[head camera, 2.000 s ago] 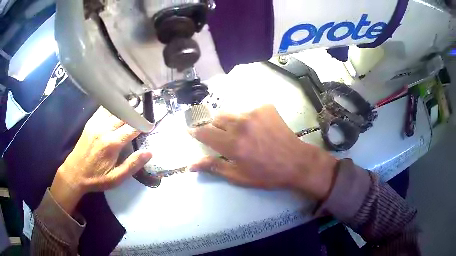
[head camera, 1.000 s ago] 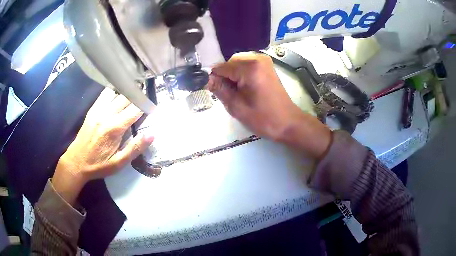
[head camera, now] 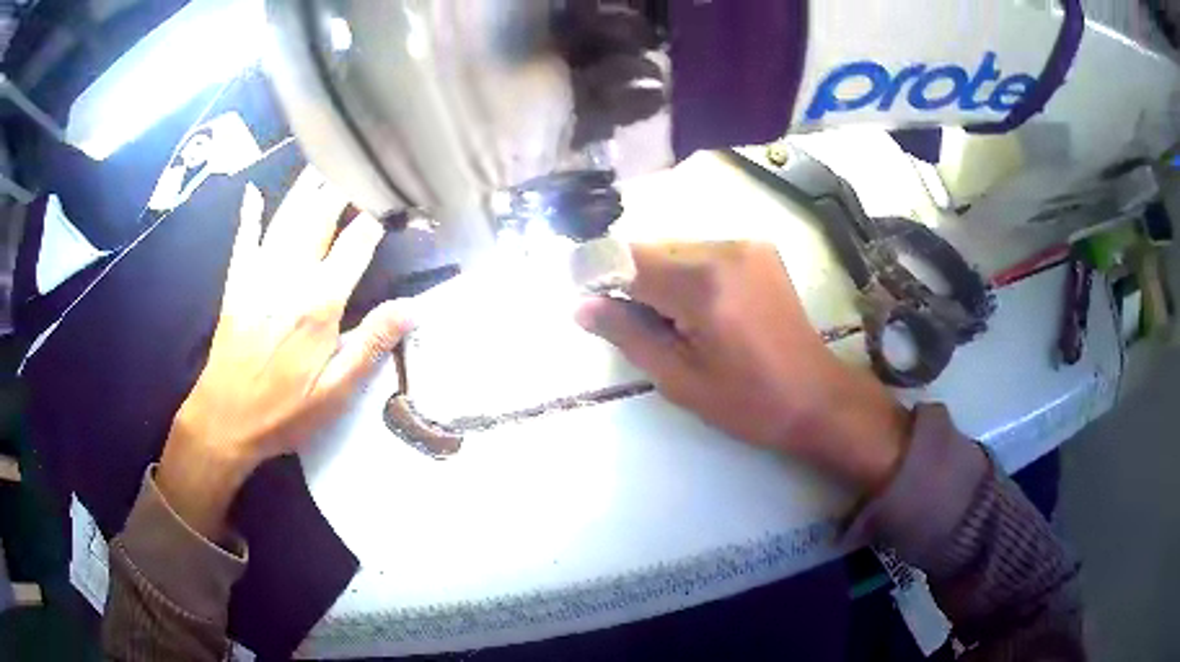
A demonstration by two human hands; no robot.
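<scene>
A dark navy fabric panel (head camera: 142, 310) with a white printed patch lies on the left of the table and hangs over its front edge. My left hand (head camera: 278, 336) lies on the panel with its fingers spread, left of the needle area. My right hand (head camera: 725, 336) is right of the needle, with thumb and forefinger at a small ribbed metal knob (head camera: 602, 266); glare hides whether they grip it. The sewing machine head (head camera: 440, 104) hangs over both. The presser foot and needle are lost in bright glare.
Fabric shears (head camera: 919, 291) with wrapped handles lie right of my right hand. A small red and dark tool (head camera: 1073, 310) lies at the table's right end. A ruler scale (head camera: 582, 588) runs along the front edge. White printed strips (head camera: 916, 608) hang below the table at the right.
My right hand has come down from the dark knobs on the machine to the ribbed knob. My left hand's fingers have spread and reach further up the panel. The view has shifted slightly.
</scene>
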